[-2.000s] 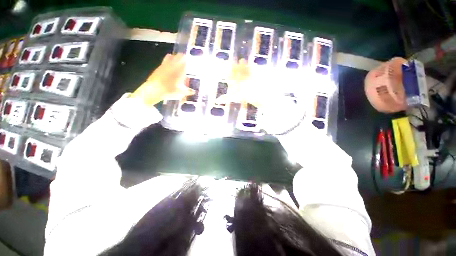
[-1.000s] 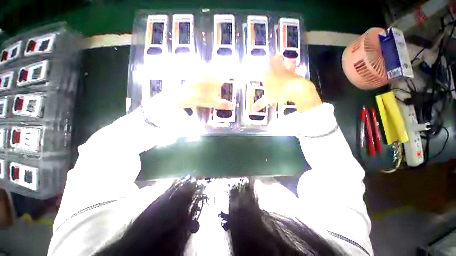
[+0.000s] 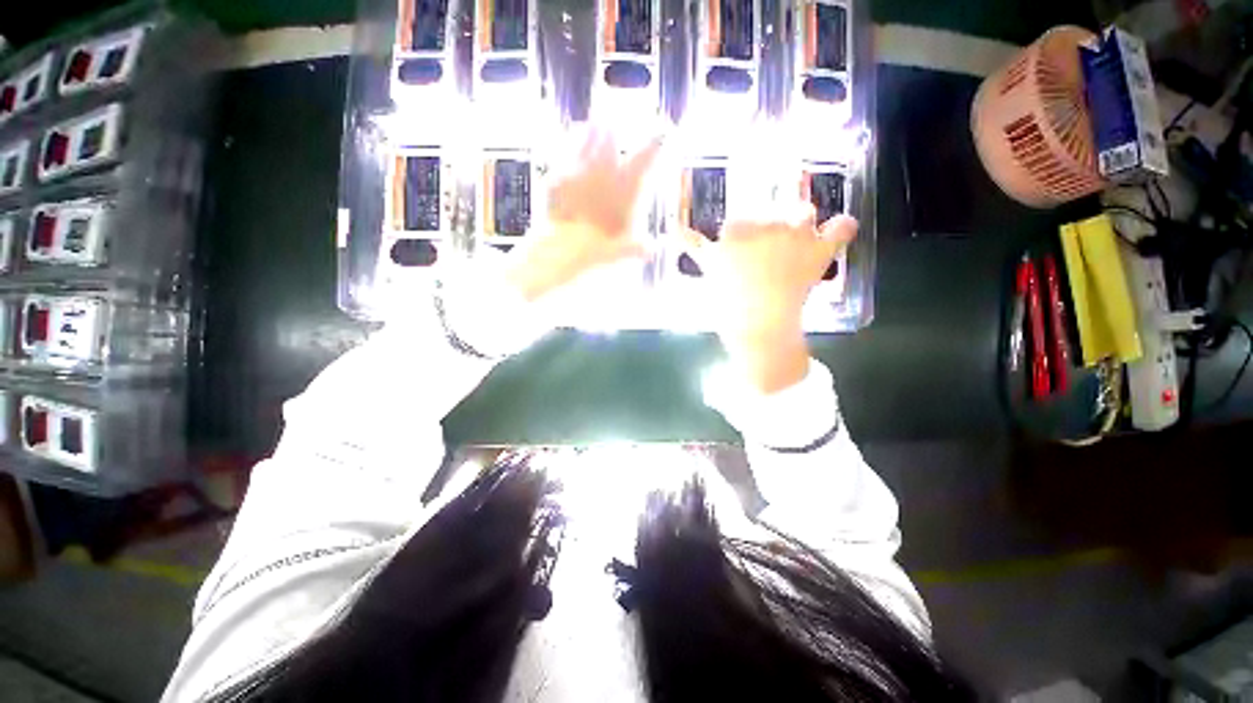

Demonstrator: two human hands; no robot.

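A clear blister tray point(image 3: 352, 261) lies in front of me with two rows of feature phones, backs up, white shells with dark ovals and dark recesses. One phone point(image 3: 416, 192) sits in the near row at the left. My left hand point(image 3: 594, 206) is over the near row, left of the tray's middle, fingers spread and pointing away. My right hand point(image 3: 772, 268) is over the near row at the right, fingers spread. Strong glare covers the tray's middle, so whether either hand grips a phone is hidden.
Stacked trays point(image 3: 138, 275) of white-backed phones stand at left. At right are a pink desk fan point(image 3: 1040, 121), a blue and white box point(image 3: 1124, 103), red markers point(image 3: 1040, 327), a yellow pad point(image 3: 1102, 289) and a power strip point(image 3: 1154, 364) with cables.
The view has shifted, so the tray sits higher in the picture. My left hand's fingers now point away across the tray. My right hand has drawn back from the far row to the near row.
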